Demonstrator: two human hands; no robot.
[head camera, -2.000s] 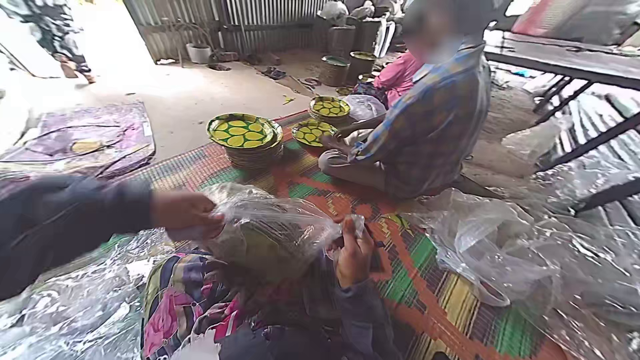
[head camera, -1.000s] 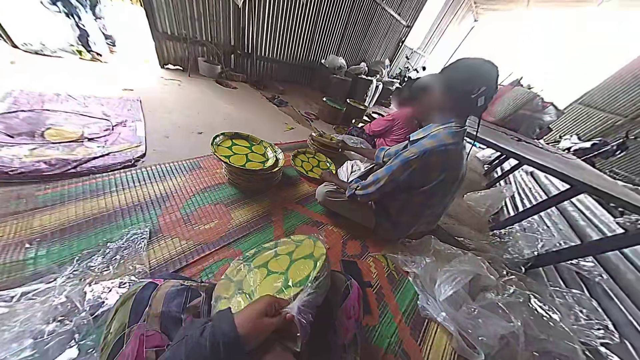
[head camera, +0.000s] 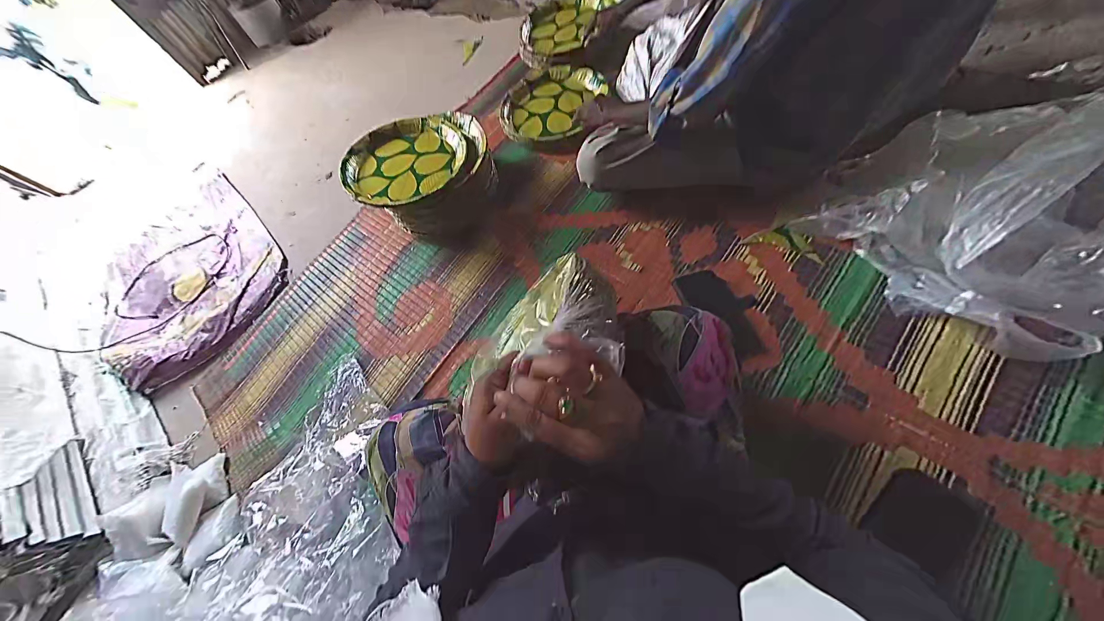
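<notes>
A clear plastic bag (head camera: 552, 302) with yellow-green plates in it stands on my lap, and its gathered top is in my hands. My left hand (head camera: 493, 418) closes on the plastic from the left. My right hand (head camera: 573, 401), with rings on its fingers, grips the same gathered plastic, its fingers overlapping those of the left. The fingers hide most of the bag's neck. Beyond the bag, a stack of green plates with yellow leaf-like shapes (head camera: 405, 164) sits on the woven mat.
A person (head camera: 733, 95) sits at the upper right, a hand at another plate stack (head camera: 548, 103). Loose clear plastic bags (head camera: 975, 216) lie at the right, more plastic sheeting (head camera: 302, 492) at the left. A purple sack (head camera: 198, 285) lies beside the patterned mat (head camera: 345, 302).
One second ago the plates in the bag lay tilted with their top face showing; now the plastic is gathered between both my hands. The view has tilted down and turned.
</notes>
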